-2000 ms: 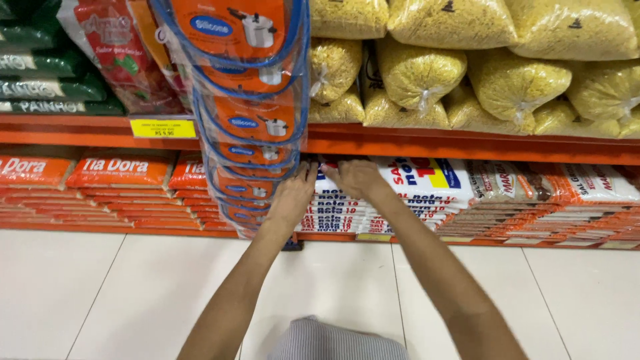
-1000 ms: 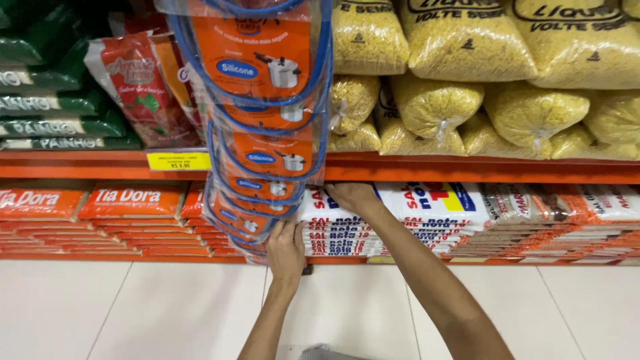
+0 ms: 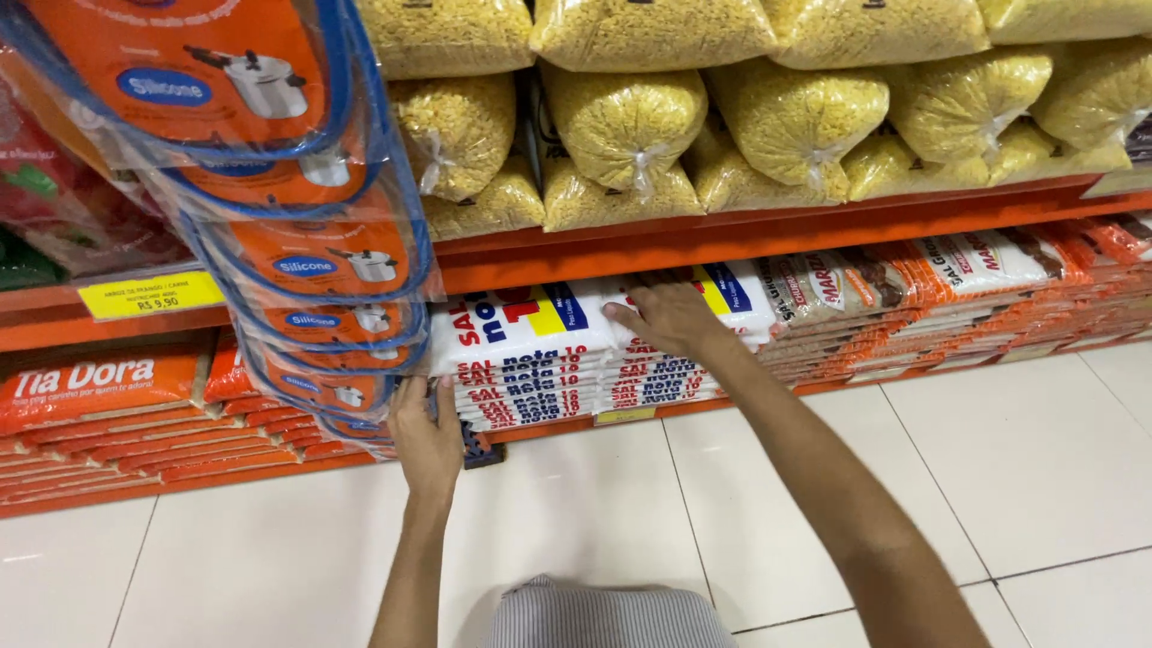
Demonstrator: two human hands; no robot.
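Note:
White plastic salt bags [image 3: 522, 387] lie in two neat stacks on the bottom shelf. My right hand [image 3: 670, 315] rests flat on the top bag of the right stack, thumb apart, gripping nothing. At the front left edge of the left stack is my left hand [image 3: 430, 427], fingers pointing up and apart, close to the lower end of a hanging strip of packaged silicone pressure-cooker gaskets [image 3: 310, 243]. Whether its fingertips touch the strip or the bags, I cannot tell.
The gasket strip hangs in front of both shelves. Orange Tia Dora packs [image 3: 90, 382] lie at left, Mariza bags [image 3: 832, 279] at right. Above the orange shelf edge [image 3: 720, 229] sit bags of yellow flakes [image 3: 625, 126]. A yellow price tag [image 3: 151, 295] marks the shelf edge.
My right hand has moved right, from the left salt stack onto the right one. My left hand, beside the gaskets, stays low at the left end of the stacks. The view has shifted closer.

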